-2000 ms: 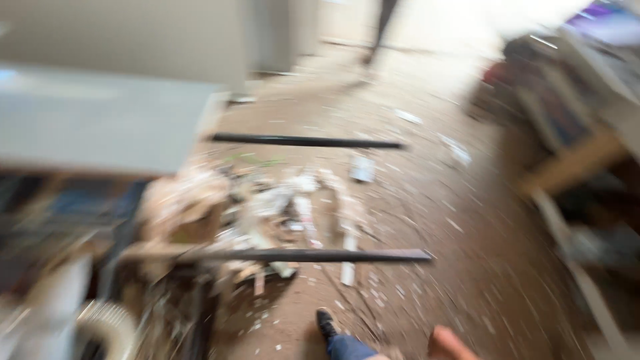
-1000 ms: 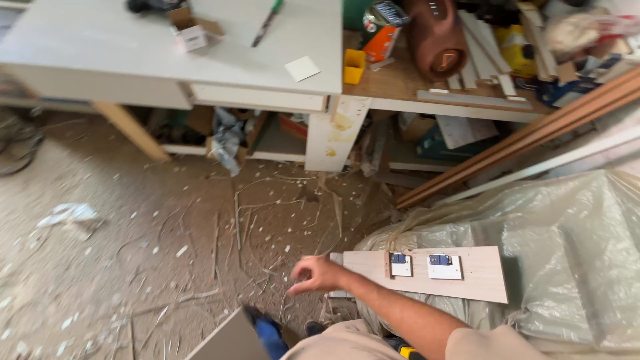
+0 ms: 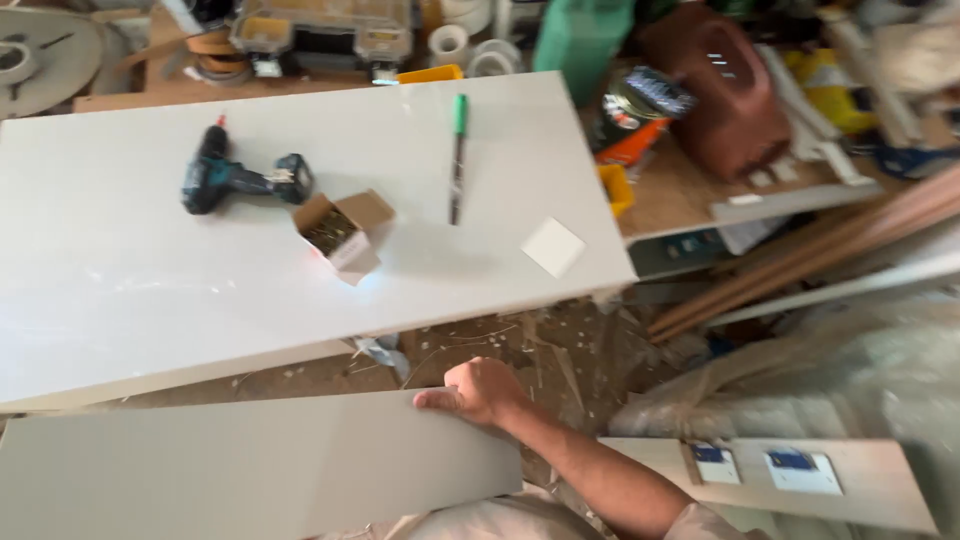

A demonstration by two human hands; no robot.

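Note:
My right hand (image 3: 480, 390) grips the far edge of a light grey board (image 3: 262, 465) near its right end, thumb on top. The board lies low in front of my body, beside a white worktop (image 3: 135, 300); my left hand does not show. On the worktop are a teal and black cordless drill (image 3: 232, 176), an open cardboard box of screws (image 3: 334, 232), a green-capped marker (image 3: 457, 157) and a small white square (image 3: 553, 247).
Behind the worktop, a shelf holds a clear-lidded organizer case (image 3: 322, 30), tape rolls (image 3: 450, 45) and a reddish speaker (image 3: 720, 90). Long brown strips (image 3: 810, 247) lean at right. A pale board with white plates (image 3: 885, 487) rests near plastic sheeting (image 3: 847, 360). Scraps litter the floor (image 3: 465, 337).
A second ago my right hand was over the floor, apart from the board, of which only a corner showed; now it grips the board's edge. The view has swung over the worktop.

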